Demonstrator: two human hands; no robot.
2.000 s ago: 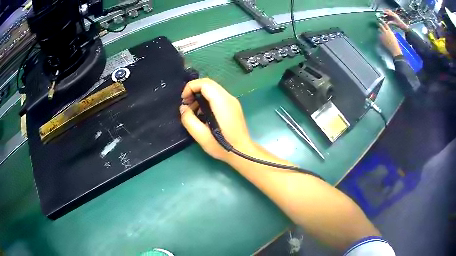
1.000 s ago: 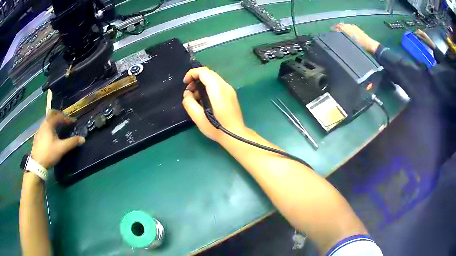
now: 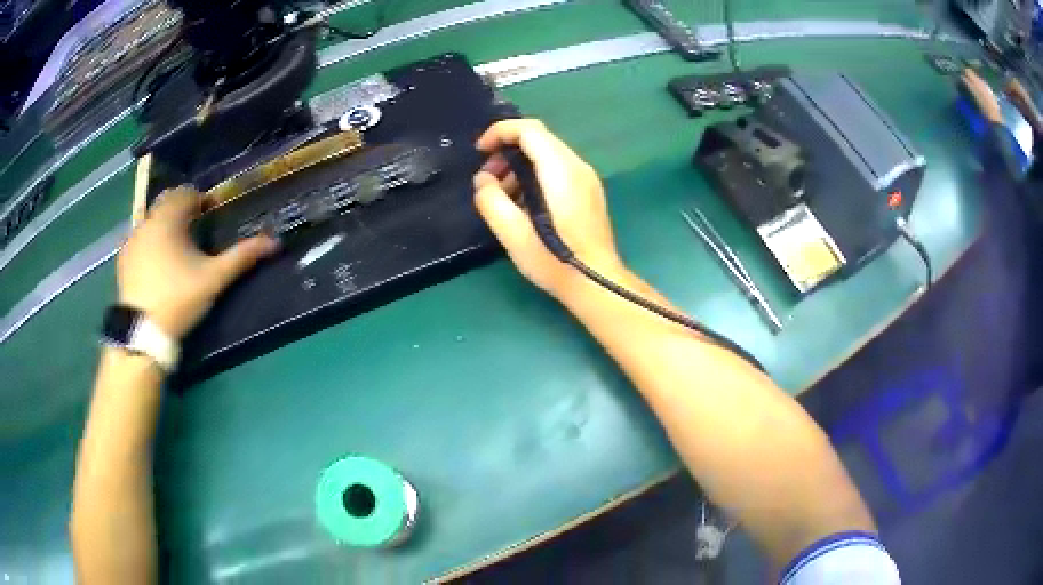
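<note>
A dark circuit board strip (image 3: 343, 197) with a row of round parts lies on the black base plate (image 3: 400, 257), along the front side of the brass-coloured bar (image 3: 280, 169). My left hand (image 3: 189, 257) has its thumb and fingers around the strip's left end. My right hand (image 3: 543, 206) holds the soldering iron (image 3: 535, 203) by its black handle, over the plate's right edge. The iron's cord runs back along my forearm. The iron's tip cannot be made out.
A green solder spool (image 3: 364, 501) stands near the bench's front edge. Tweezers (image 3: 732, 269) lie left of the iron holder (image 3: 755, 160) and sponge tray (image 3: 803, 248). The soldering station (image 3: 852, 131) stands right. A black upright stand (image 3: 235, 80) is behind the bar. Another person's hands (image 3: 995, 97) show far right.
My left hand has come in from out of view with the board strip, which now lies along the bar. My right hand still holds the iron. The camera view has shifted.
</note>
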